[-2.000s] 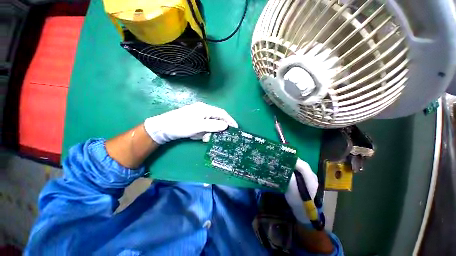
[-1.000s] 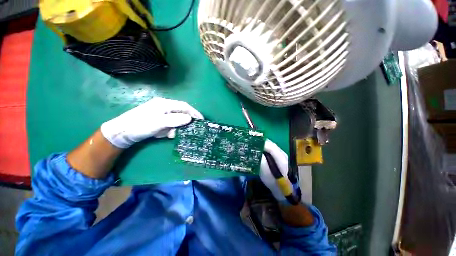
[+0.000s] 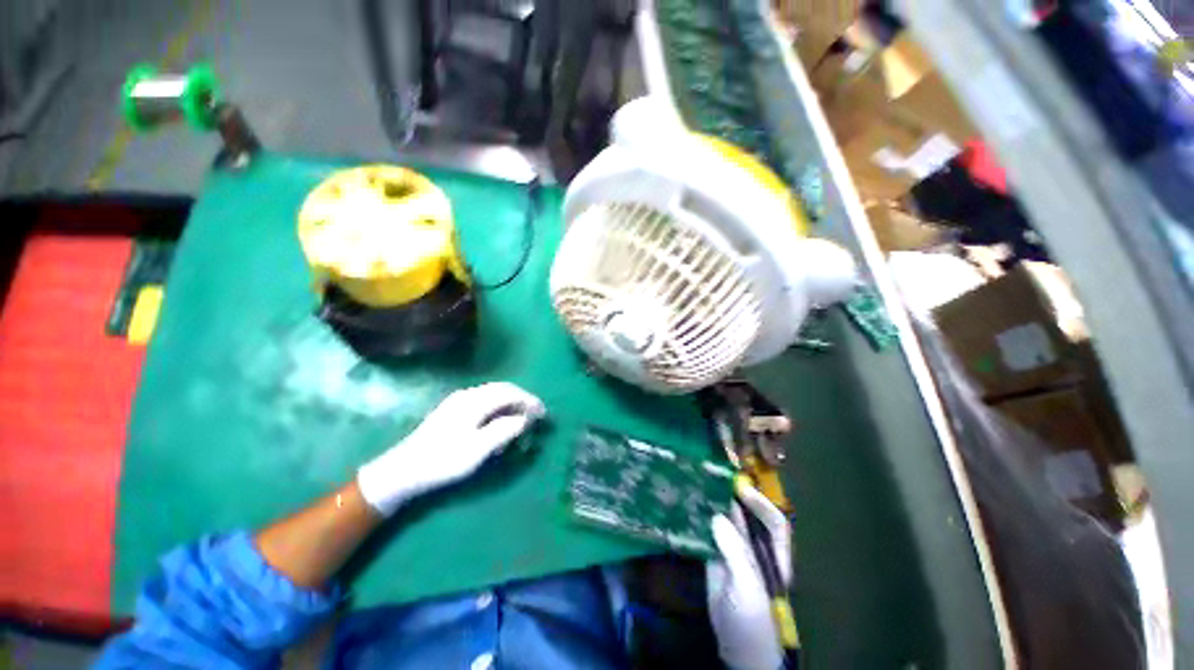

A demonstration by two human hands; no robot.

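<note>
A green circuit board (image 3: 651, 488) with white print lies tilted at the near right part of the green mat. My right hand (image 3: 749, 582), in a white glove, is at its right end, with the board's edge at the fingers. The same hand holds a black and yellow soldering iron (image 3: 783, 613); its tip is blurred. My left hand (image 3: 452, 448), also gloved, is left of the board and apart from it, with fingers curled. Whether it holds thin solder wire cannot be told.
A large off-white fan (image 3: 674, 282) stands behind the board. A yellow-topped black fan (image 3: 380, 242) stands back left. The iron stand (image 3: 753, 422) is at the right bench edge, beside the conveyor (image 3: 851, 458). A green-ended spool (image 3: 170, 96) is far left. A red-lined tray (image 3: 66, 432) is left.
My left hand has let go of the board's left end and moved away from it. My right hand stays at the right end. The view has tilted up, showing the spool and more conveyor.
</note>
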